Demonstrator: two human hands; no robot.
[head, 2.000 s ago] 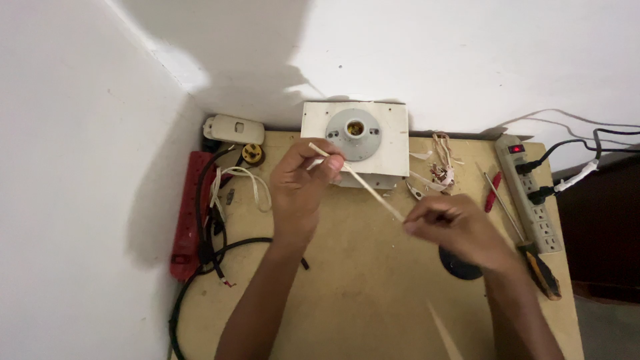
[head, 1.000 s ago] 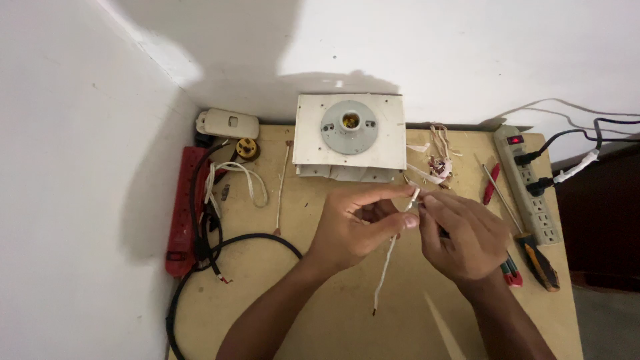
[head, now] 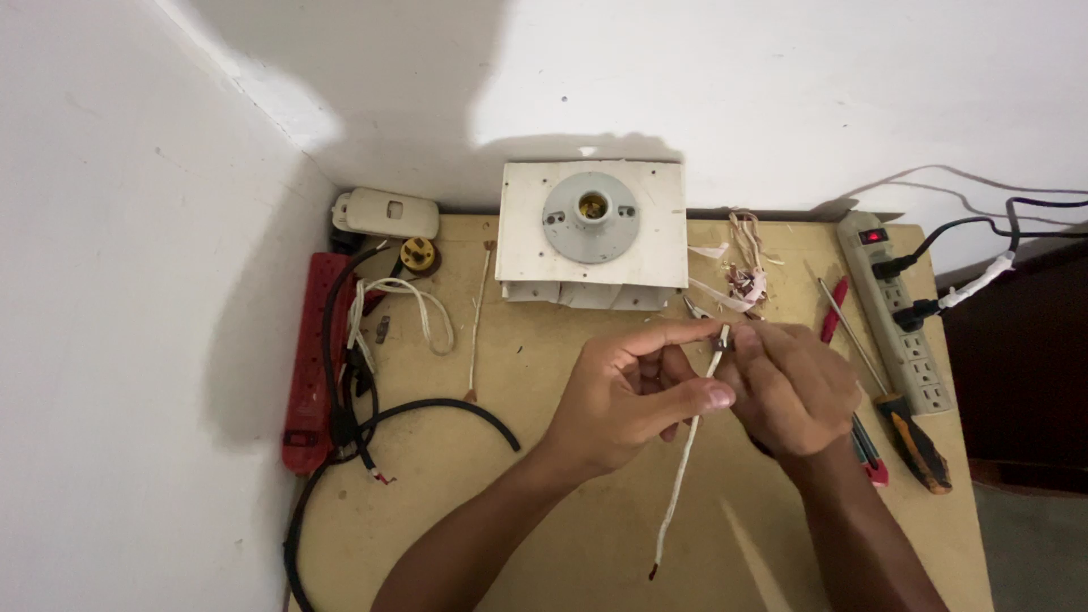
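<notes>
A short white twisted electrical wire (head: 680,476) hangs down over the tabletop, its lower end bare copper. My left hand (head: 633,395) pinches it near the upper end between thumb and fingers. My right hand (head: 795,382) is closed at that same upper end, around something small and dark that my fingers mostly hide. Behind my hands, a grey round lamp holder (head: 592,234) is mounted on a white box (head: 527,246). Another short white wire (head: 478,323), copper at both ends, lies left of the box.
On the left are a red power strip (head: 314,365), a black cable (head: 442,404), a yellow-and-black plug (head: 419,255) and a beige switch box (head: 391,212). At the right lie a screwdriver (head: 918,442), a beige power strip (head: 892,314) with plugs, and wire scraps (head: 746,285).
Two seconds ago my hands were apart, with a wire stretched between them; now they are together at one end of a wire that hangs down. The second short wire shows on the table since one second ago.
</notes>
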